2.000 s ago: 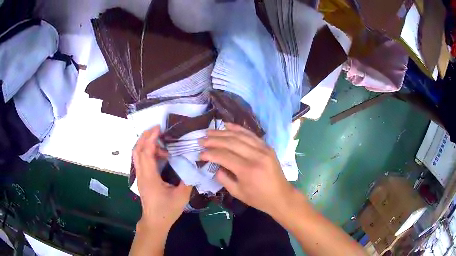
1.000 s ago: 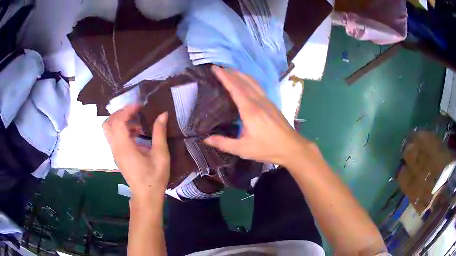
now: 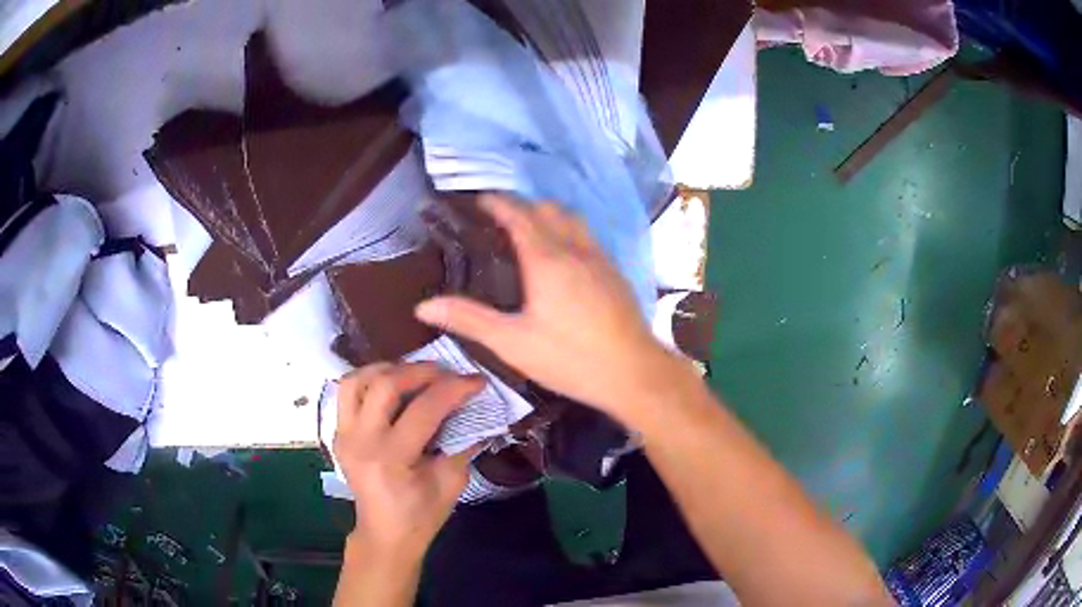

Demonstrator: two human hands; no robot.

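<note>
Brown cut panels (image 3: 320,166) lie fanned in layers on the white bench, with pale striped-looking edges. My left hand (image 3: 409,433) is closed on a stack of white cut pieces (image 3: 487,409) at the bench's near edge. My right hand (image 3: 564,302) is just above a brown bundle (image 3: 398,296), thumb and fingers apart; whether its fingertips touch the cloth is unclear. Light blue sheer cloth (image 3: 522,113) lies over the bundles behind my right hand. The lower part of the near bundle is partly hidden by my hands.
Black-and-white pieces (image 3: 119,308) lie at the left of the bench (image 3: 226,391). A pink cloth (image 3: 884,36) is at the top right. A brown strip (image 3: 896,125) and a brown piece (image 3: 1032,356) lie over the green floor (image 3: 831,308).
My left hand has moved right and down and closed on the white stack. My right hand stays over the brown bundle, slightly lower. The view has shifted.
</note>
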